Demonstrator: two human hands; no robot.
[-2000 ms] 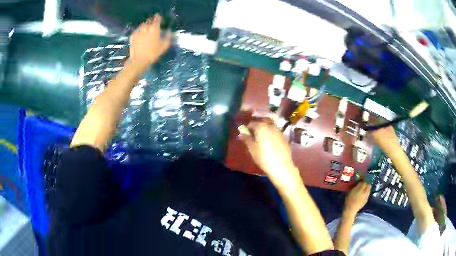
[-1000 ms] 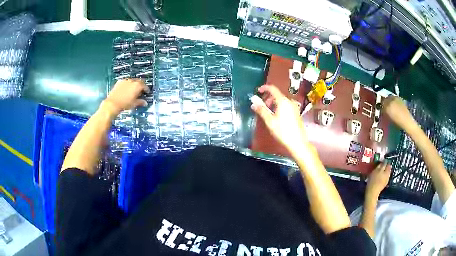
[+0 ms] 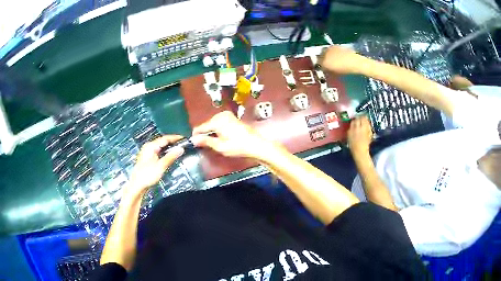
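My left hand (image 3: 152,161) and my right hand (image 3: 230,135) meet over the left edge of the reddish-brown test board (image 3: 281,124). Between their fingertips they hold a small dark unit (image 3: 188,144); its details are blurred. The clear blister tray (image 3: 98,181) lies left of the board, with dark pieces in its upper pockets. On the board stand white outlets (image 3: 263,110), white upright clamps and a yellow connector (image 3: 241,90) with coloured wires.
A white-topped meter (image 3: 181,24) stands behind the board. A coworker in white (image 3: 439,170) is at the right, with one hand at the board's far right and one at its near right edge. Another filled tray (image 3: 400,104) lies there. A blue crate (image 3: 41,258) is at lower left.
My left hand has come away from the tray and my right hand has moved to meet it; both now hold the dark unit. The camera view has turned to the right.
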